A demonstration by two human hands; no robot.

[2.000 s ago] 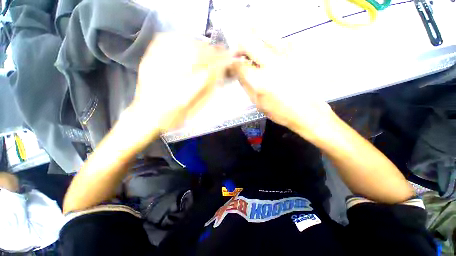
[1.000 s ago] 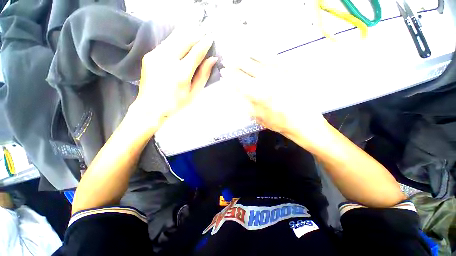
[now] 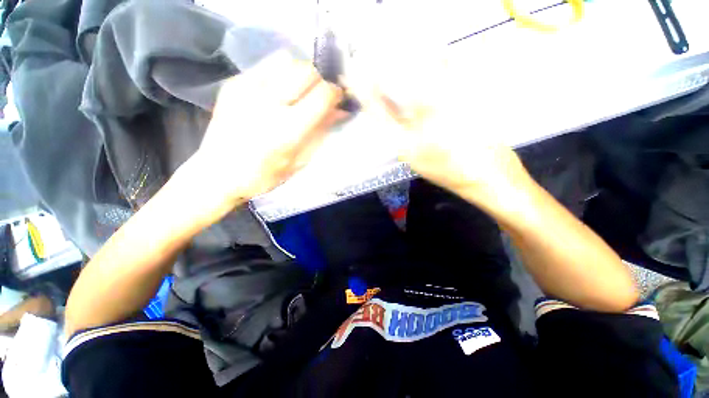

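A large dark grey garment (image 3: 155, 58) lies heaped on the left of the white table and hangs over its edge. A small dark grey edge of cloth (image 3: 329, 58) shows between my hands at the top centre. My left hand (image 3: 268, 128) is closed around this edge, its fingertips on the cloth. My right hand (image 3: 427, 136) is just right of it, washed out by glare; whether its fingers hold cloth cannot be told. The needle area is lost in glare.
Yellow scissors loop (image 3: 548, 19) and black snips (image 3: 670, 27) lie at the table's top right. A ruler tape (image 3: 373, 185) runs along the front edge. Dark garments (image 3: 676, 210) are piled below right. Blue plastic (image 3: 159, 299) shows below left, near a person's white clothing (image 3: 37, 354).
My left fingers have closed on the cloth edge, and my right hand has moved slightly up. The scissors and snips sit higher in the picture as the view shifts.
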